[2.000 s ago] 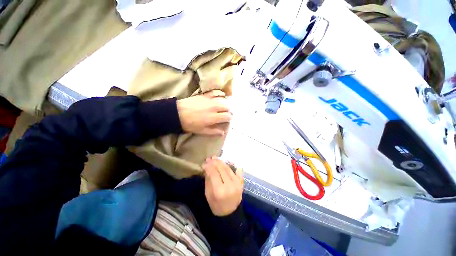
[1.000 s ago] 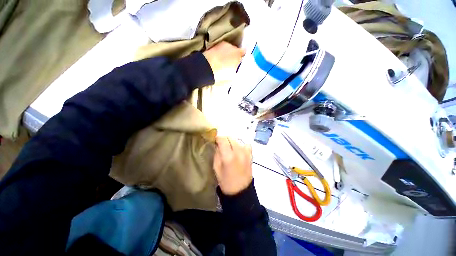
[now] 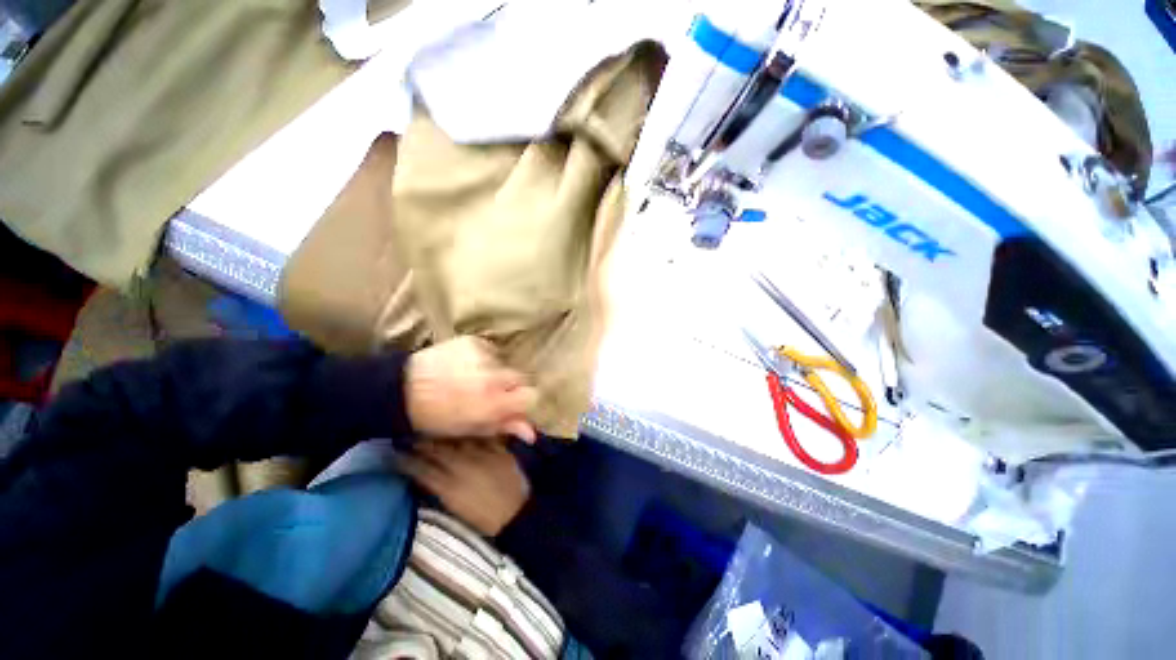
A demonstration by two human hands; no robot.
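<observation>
A khaki cloth panel [image 3: 497, 232] lies on the white sewing table, left of the needle area, and hangs over the front edge. A piece with a white side [image 3: 497, 77] lies at its upper end. My left hand [image 3: 467, 389] is on the cloth at the table's front edge, fingers bent on the fabric. My right hand [image 3: 475, 480] is just below it, under the edge, partly hidden by my left hand; its fingers cannot be made out. The white sewing machine [image 3: 890, 168] with blue stripe stands to the right.
Red and yellow-handled snips [image 3: 819, 406] lie right of the needle, beside dark tweezers [image 3: 802, 320]. A crinkled clear bag [image 3: 1019, 509] is at the table's right end. Another khaki panel [image 3: 142, 116] hangs over the left edge. A plastic bag of parts [image 3: 787, 619] is below the table.
My left hand has come down from the upper part of the cloth to the front edge. My right hand has moved left, off the table, below my left hand. The cloth has shifted away from the needle.
</observation>
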